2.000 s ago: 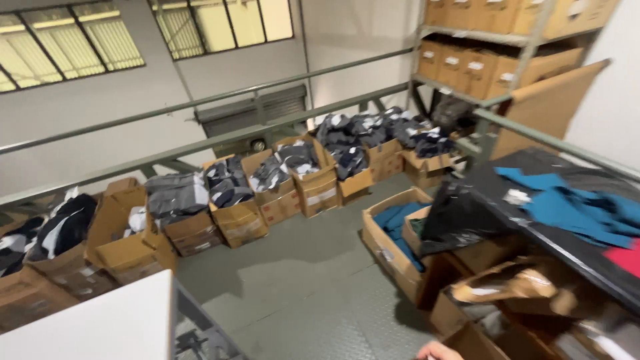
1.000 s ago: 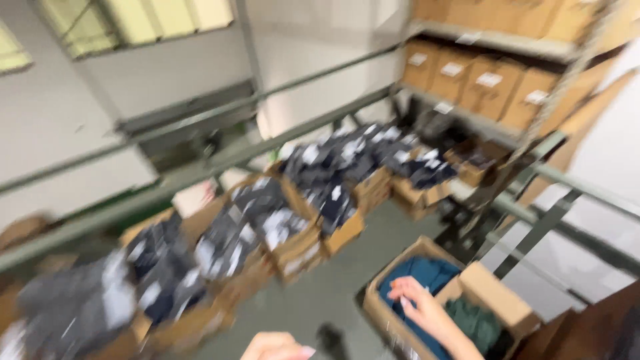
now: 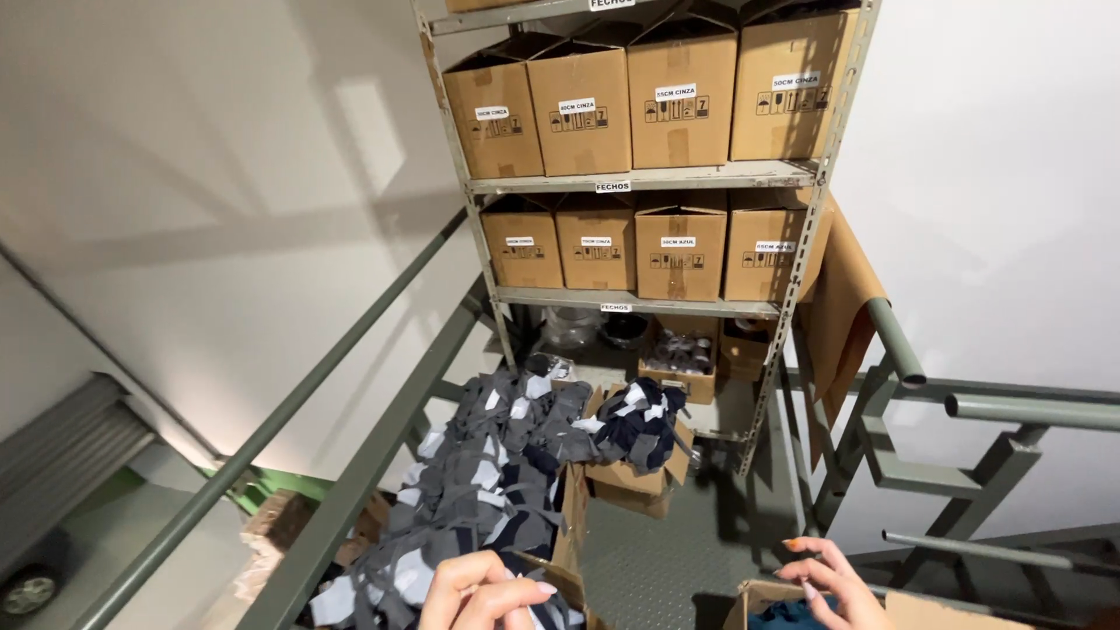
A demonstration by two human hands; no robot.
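Observation:
At the bottom centre is my left hand [image 3: 486,595], its fingers curled, in front of cardboard boxes heaped with grey and dark fabric pieces [image 3: 472,490]. Whether it holds anything does not show. My right hand [image 3: 831,582] is at the lower right with its fingers apart and nothing between them. It appears over an open cardboard box [image 3: 744,604] with teal fabric [image 3: 783,615] inside. Farther on, a smaller open box [image 3: 630,486] is piled with navy and grey pieces [image 3: 643,420].
A metal shelving rack [image 3: 643,181] with labelled cardboard boxes [image 3: 682,105] stands ahead. Green metal railings [image 3: 350,455] run along the left, with more rails [image 3: 1041,409] at the right. Brown paper [image 3: 840,315] hangs beside the rack. Patterned metal floor [image 3: 639,560] lies between the boxes.
The view has swung right and closer to the shelving rack. Both hands show near the bottom edge now and one second ago; two seconds ago only fingertips showed.

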